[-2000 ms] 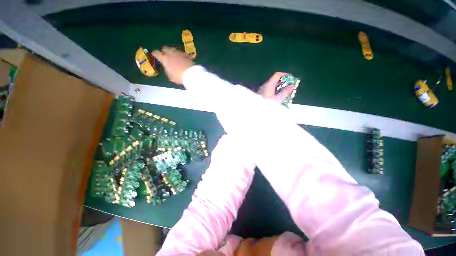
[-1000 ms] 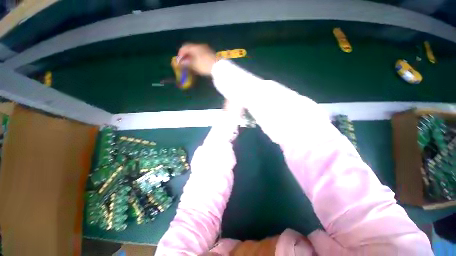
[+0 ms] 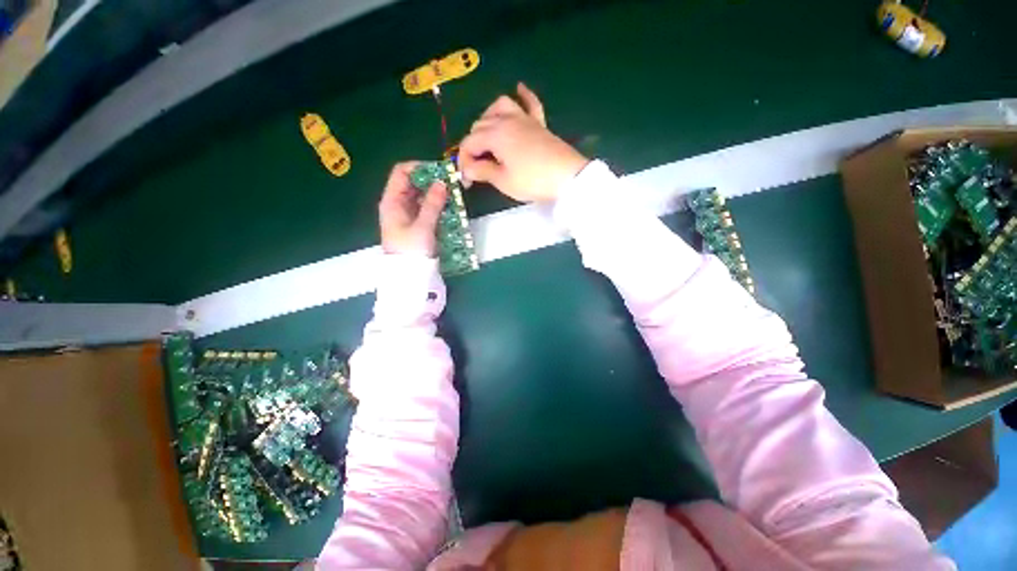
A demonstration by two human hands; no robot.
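Note:
My left hand (image 3: 410, 212) is shut on a green circuit board panel (image 3: 456, 229), which hangs across the pale rail. My right hand (image 3: 511, 147) is at the panel's top end, its fingers closed on a wired yellow unit that they mostly hide; a bit of blue and yellow shows. A thin red and black wire (image 3: 444, 117) runs up from there to a white tip beside a flat yellow car-shaped shell (image 3: 442, 71) on the belt. Whether the unit touches the panel cannot be told.
The pale rail (image 3: 284, 287) divides bench and belt. A panel pile (image 3: 262, 446) and tall carton (image 3: 84, 446) are left. Another panel (image 3: 723, 240) lies right, near a box of boards (image 3: 892, 279). Another shell (image 3: 325, 145) and wired unit (image 3: 911, 30) are on the belt.
My right hand has brought the wired unit from the belt down to my left hand. The panel in my left hand is now upright and in plain view. The view has shifted and turned.

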